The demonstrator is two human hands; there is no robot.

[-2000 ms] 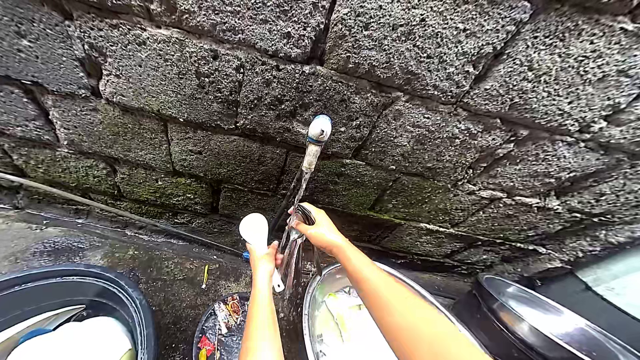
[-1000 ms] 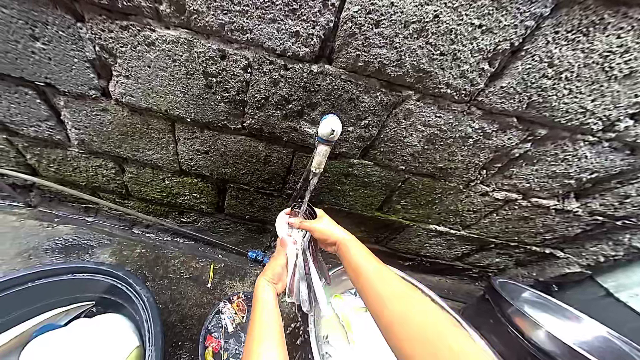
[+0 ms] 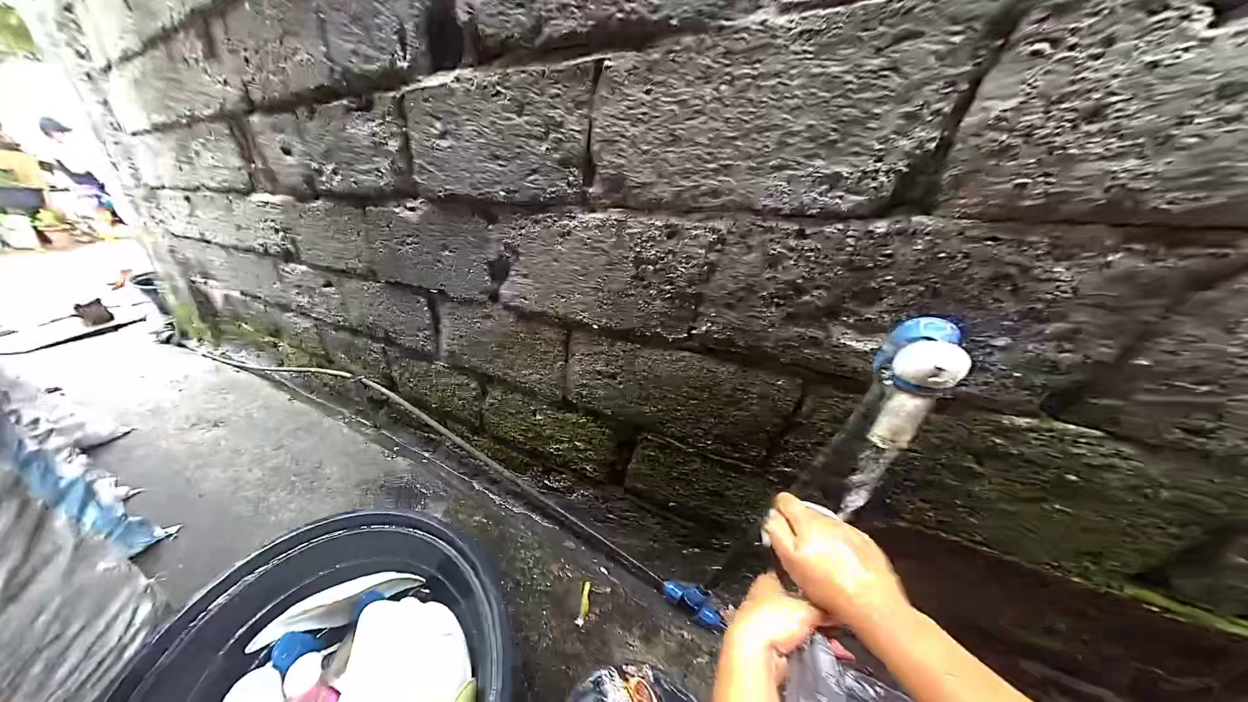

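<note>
Water runs from a white and blue plastic tap (image 3: 921,366) on the block wall. My right hand (image 3: 837,561) is just below the stream, its fingers closed around a white object (image 3: 770,531) that is mostly hidden; its shape cannot be told. My left hand (image 3: 770,619) is curled against the right wrist, lower down; what lies in it is hidden. Beneath the hands some clear or grey plastic (image 3: 824,673) shows. A black tub (image 3: 487,595) at the lower left holds white and blue plastic items (image 3: 405,648).
A hose (image 3: 468,448) with a blue connector (image 3: 694,603) runs along the foot of the wall (image 3: 634,273). A grey sheet (image 3: 58,565) lies at the left edge. A colourful printed bag (image 3: 634,685) is at the bottom. A person (image 3: 73,166) is far off at the upper left.
The view has swung left. The white spoon-like utensil in my left hand two seconds ago no longer shows there. The several clear and dark utensils held under the water are now hidden or out of view.
</note>
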